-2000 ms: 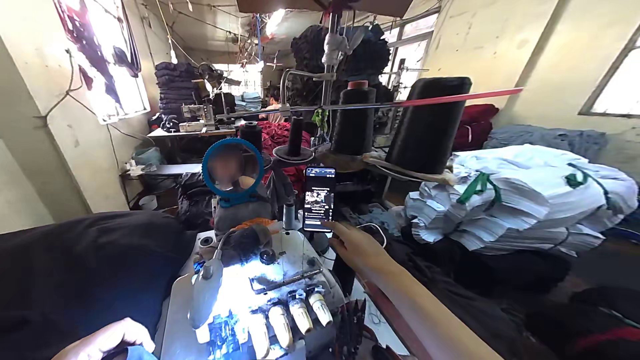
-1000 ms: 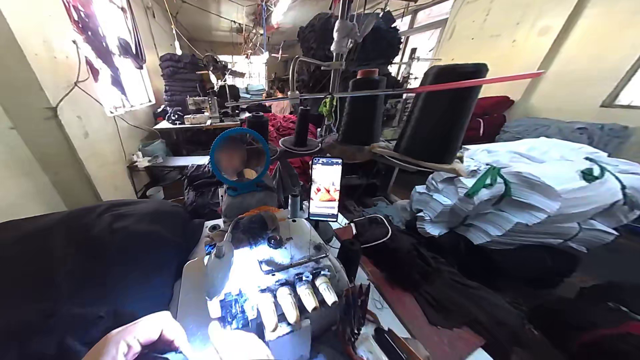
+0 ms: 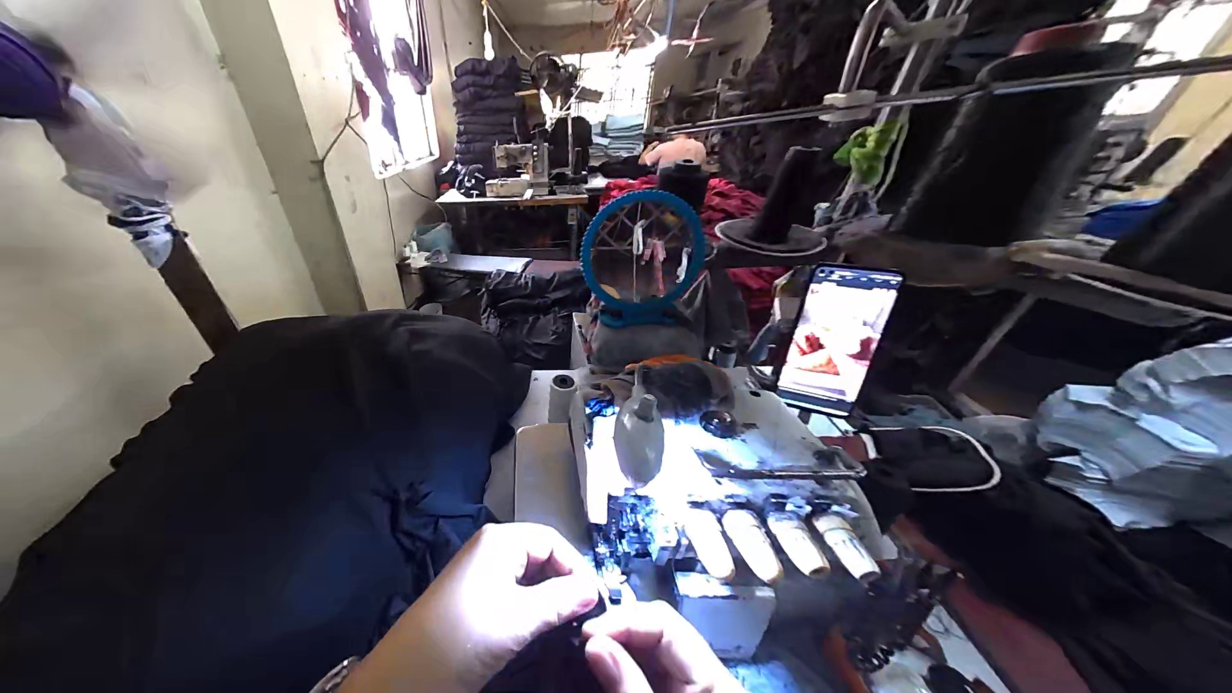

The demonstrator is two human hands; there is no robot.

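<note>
My left hand point(image 3: 505, 602) and my right hand point(image 3: 659, 650) meet at the lower middle, thumbs and fingertips pinched close together on dark fabric point(image 3: 553, 659) below the needle area. Just above them is the brightly lit head of an overlock sewing machine point(image 3: 760, 423), with several pale tension knobs point(image 3: 751, 544) along its front. A round mirror with a blue rim point(image 3: 589, 252) stands behind the machine. To the right of it, a phone point(image 3: 839, 337) with a lit screen stands upright. What lies between the fingertips is mostly hidden.
A large heap of black cloth point(image 3: 289, 462) fills the left side. Big black thread cones point(image 3: 991, 144) stand on a rack at the upper right. White bundles point(image 3: 1136, 433) lie at the right edge. A person point(image 3: 677, 151) is in the background near another sewing machine point(image 3: 520, 168).
My right hand was at the phone two seconds ago and is now beside my left hand at the machine's front. The phone's screen picture has changed. The view has shifted.
</note>
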